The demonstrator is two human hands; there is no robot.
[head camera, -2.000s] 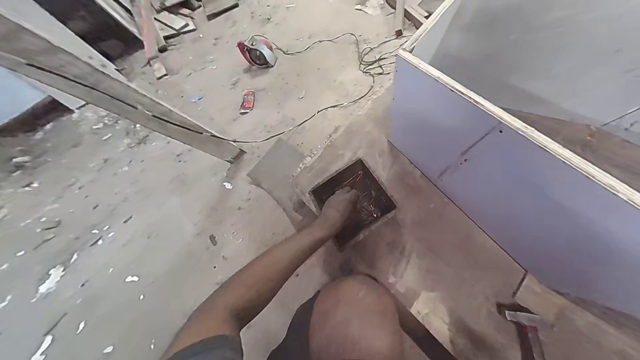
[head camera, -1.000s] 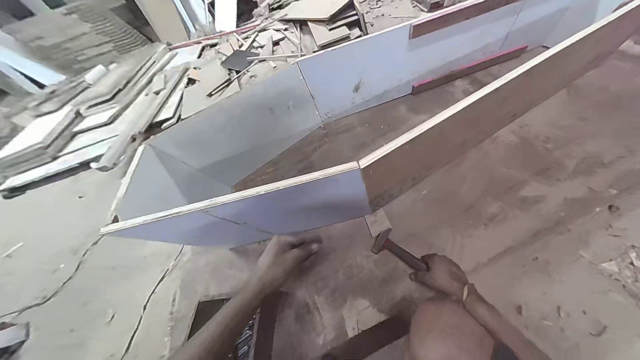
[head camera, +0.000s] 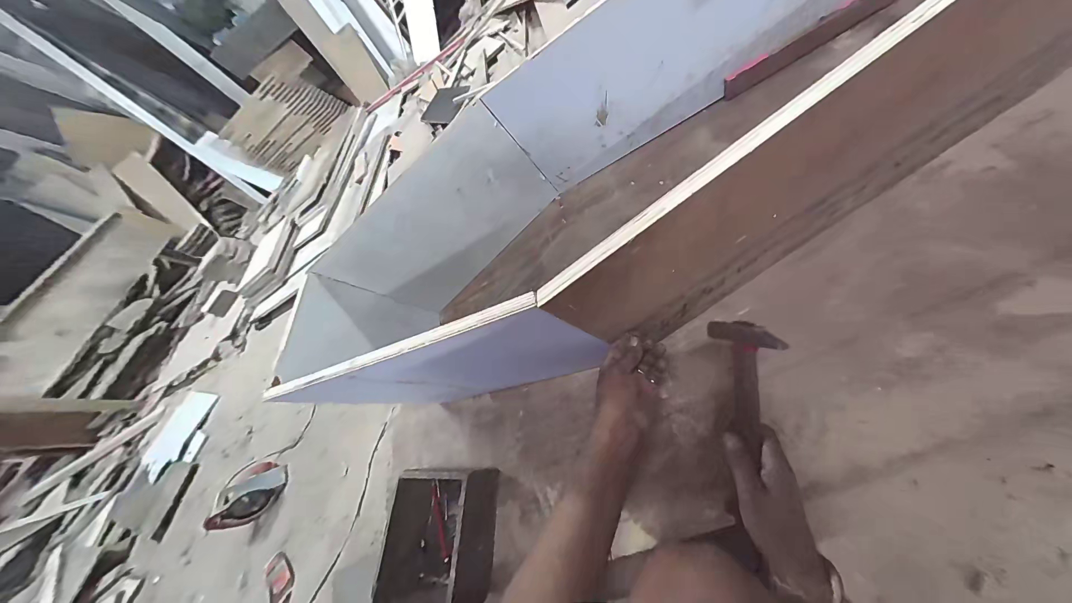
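Note:
My right hand (head camera: 769,494) is closed around the wooden handle of a hammer (head camera: 745,337), whose metal head points away from me above the floor. My left hand (head camera: 634,368) is at the foot of the plywood frame (head camera: 469,356), near the corner where its lilac panel meets the brown one. Small shiny bits, possibly nails, show at the left fingers, but whether they are gripped is unclear. A dark open box (head camera: 477,536) stands to the left of my left forearm, with a red, slim item and small pieces inside.
A red power tool (head camera: 247,496) lies on the floor at the left, near a cable (head camera: 368,486) and a small red object (head camera: 279,576). Wood offcuts (head camera: 276,243) are heaped along the left side. A red-edged strip (head camera: 796,50) lies inside the frame.
Two seconds ago one hand was in the dark box; one second ago my right hand held the hammer. Since then my left hand has moved to the frame's lower corner. The view has swung considerably.

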